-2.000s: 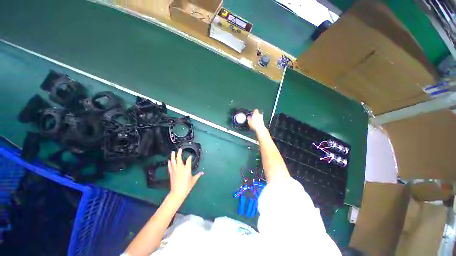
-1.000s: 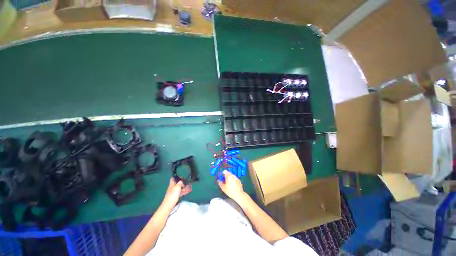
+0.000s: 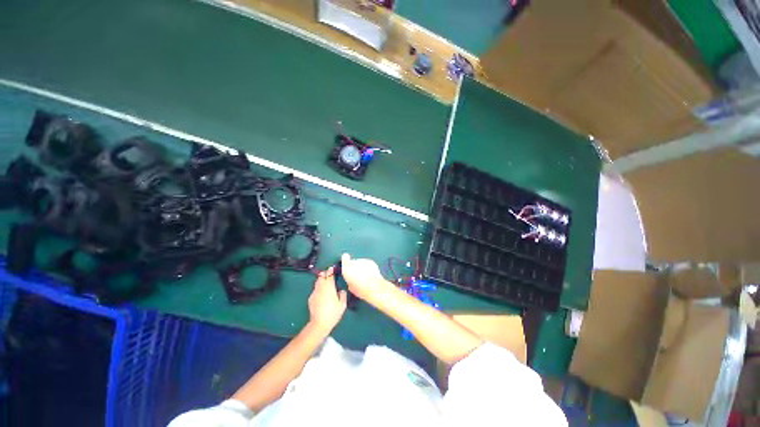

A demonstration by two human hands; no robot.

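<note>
My left hand (image 3: 327, 302) and my right hand (image 3: 362, 278) meet over the green work strip, on a black motor housing (image 3: 352, 302). The hands hide most of it; only dark edges show. Whether a blue wired component is at my right fingers cannot be seen. Blue wired components (image 3: 422, 290) lie beside my right forearm, partly covered by it. A heap of black housings (image 3: 167, 200) lies to the left. A motor subassembly (image 3: 350, 156) with silver centre, blue piece and wires sits on the belt beyond the white rail.
A black motor tray (image 3: 492, 242) with a few silver motors (image 3: 550, 225) is at the right. A small carton (image 3: 487, 332) is by my right sleeve. A blue crate (image 3: 125, 359) is at lower left. Large cartons (image 3: 621, 334) stand far right. The wooden ledge (image 3: 433, 79) holds small parts.
My right hand has moved left from the blue components to meet my left hand at the housing. The view has turned and shifted, so the belt and tray appear tilted.
</note>
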